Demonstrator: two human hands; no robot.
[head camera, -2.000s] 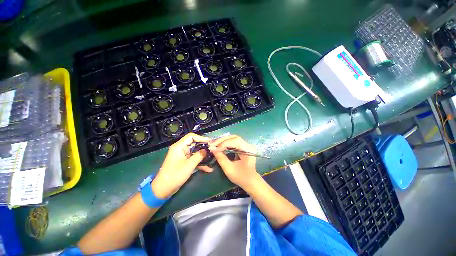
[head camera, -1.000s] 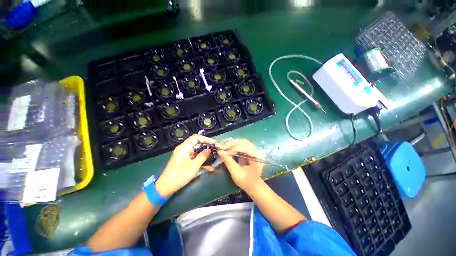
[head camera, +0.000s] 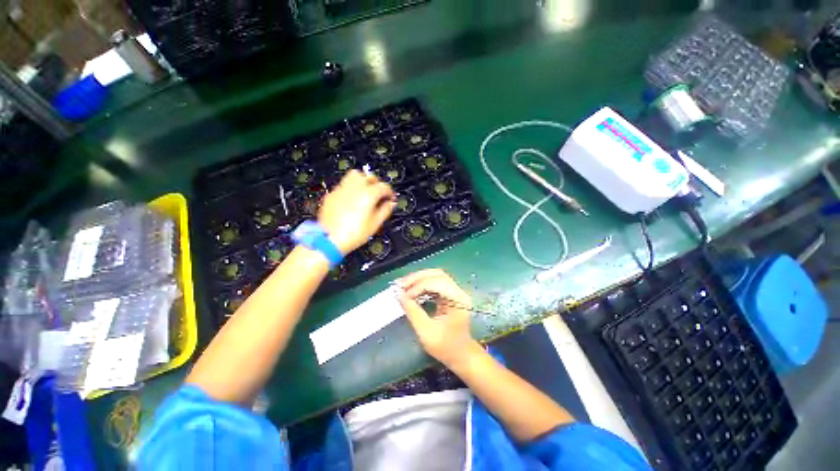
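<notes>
My left hand, with a blue wristband, reaches over the large black tray. Its fingertips are at the pockets, and I cannot tell whether they hold anything. Round black units with yellow-green centres sit in many pockets. My right hand is above the green mat near the bench's front edge, closed around thin tweezers that point right. Its fingertips are at the right end of a plain white strip, which slants down to the left; whether they pinch it is unclear.
A yellow bin of clear packs is left. A white box, corded handpiece, spool and clear tray are right. A narrow white strip lies before the box. A second black tray and blue stool are lower right.
My left hand has left my right hand and reached forward over the tray. The dark unit no longer shows between my hands. The white strips now show on the bench. The view has shifted.
</notes>
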